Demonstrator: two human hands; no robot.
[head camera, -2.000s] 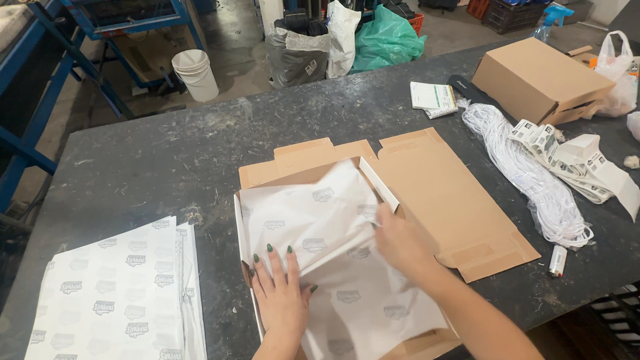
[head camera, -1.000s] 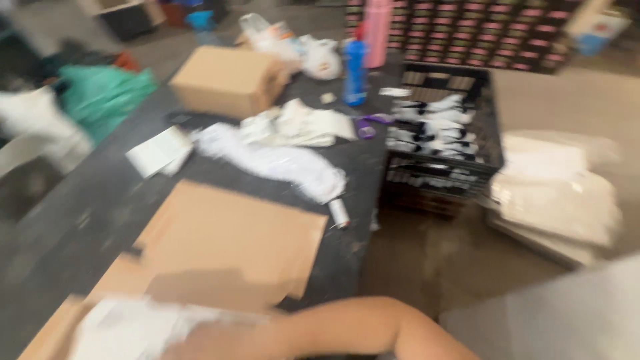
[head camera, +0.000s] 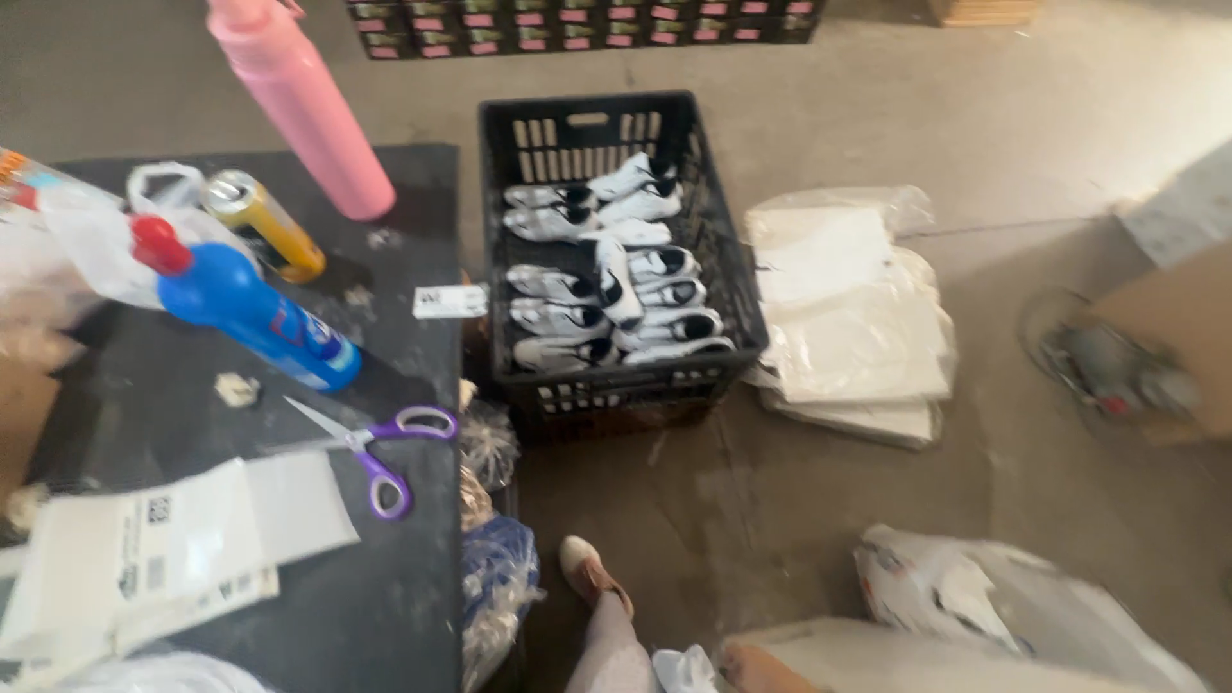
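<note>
At the bottom edge shows a small part of what looks like my right hand (head camera: 765, 671), close to a crumpled white thing (head camera: 685, 669); its fingers are hidden, so a hold cannot be told. My left hand is out of view. Beyond stands a black plastic crate (head camera: 630, 373) with several white-and-black shoes (head camera: 616, 279) in it. On the dark table to the left lie open purple-handled scissors (head camera: 358, 440), printed white sheets (head camera: 183, 539) and a small white label (head camera: 449, 301).
A blue bottle with a red cap (head camera: 255, 313), a yellow can (head camera: 265, 226) and a pink bottle (head camera: 308, 115) are on the table (head camera: 385, 606). Plastic-wrapped white packs (head camera: 847, 308) lie on the floor right of the crate. My foot (head camera: 589, 568) stands near a plastic bag (head camera: 1020, 597).
The view has swung far right, from the table to the crate and floor. Both hands were at white printed paper in an open cardboard box two seconds ago; the box is now out of view.
</note>
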